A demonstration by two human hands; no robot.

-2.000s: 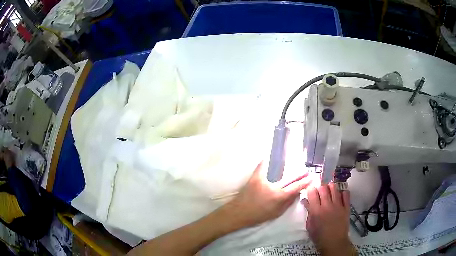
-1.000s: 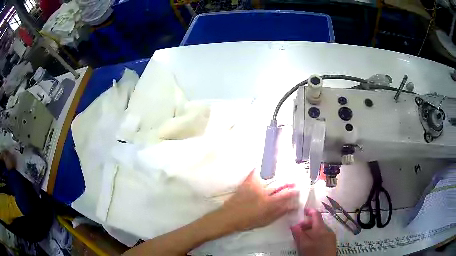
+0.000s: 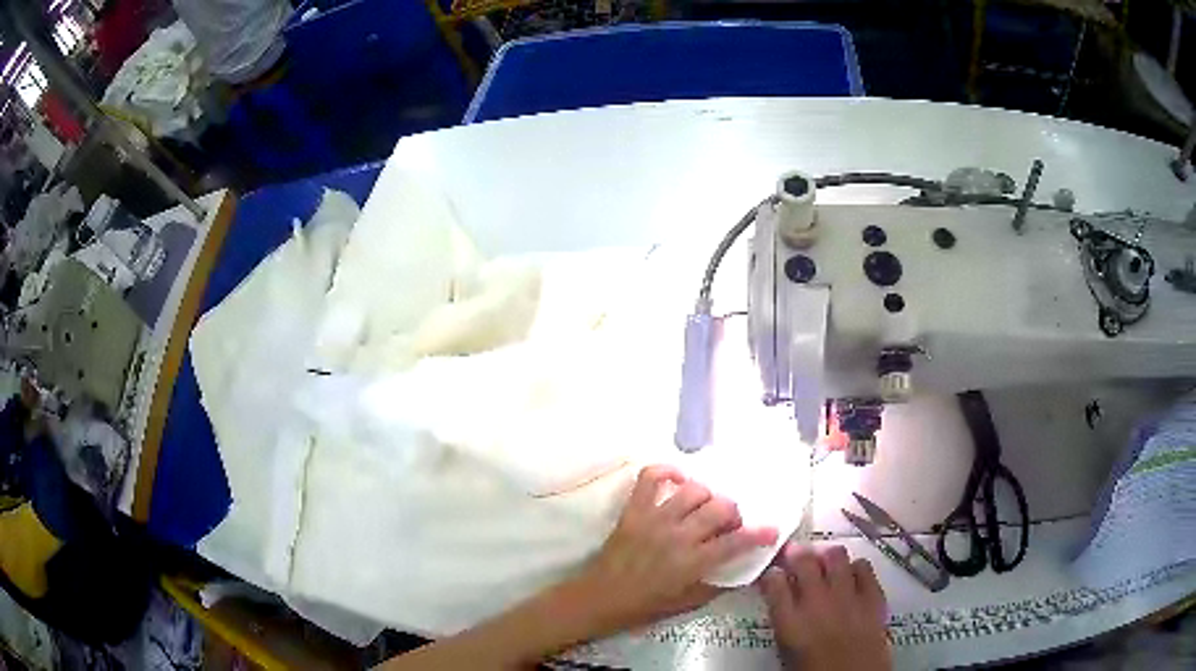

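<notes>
The white to cream cloth (image 3: 433, 420) lies spread over the table left of the needle. My left hand (image 3: 662, 544) has its fingers bent on the cloth near its right edge, thumb and finger gripping it. My right hand (image 3: 829, 606) is at the cloth's lower right corner, below the needle area; its fingertips meet the cloth edge, and glare hides whether they grip it. The sewing machine head (image 3: 944, 295) stands at right, its needle area washed out by the lamp (image 3: 694, 380).
Silver thread snips (image 3: 897, 541) and black-handled scissors (image 3: 984, 505) lie right of the needle. A ruler strip (image 3: 997, 619) runs along the near edge. A blue bin (image 3: 656, 72) stands beyond the table. A striped cloth or sheet (image 3: 1154, 505) is far right. A person's sleeve shows far left.
Both hands have moved down from the needle toward the near edge, the left one now bent around cloth. The cloth's lower right corner now shows between the hands. The view has shifted slightly.
</notes>
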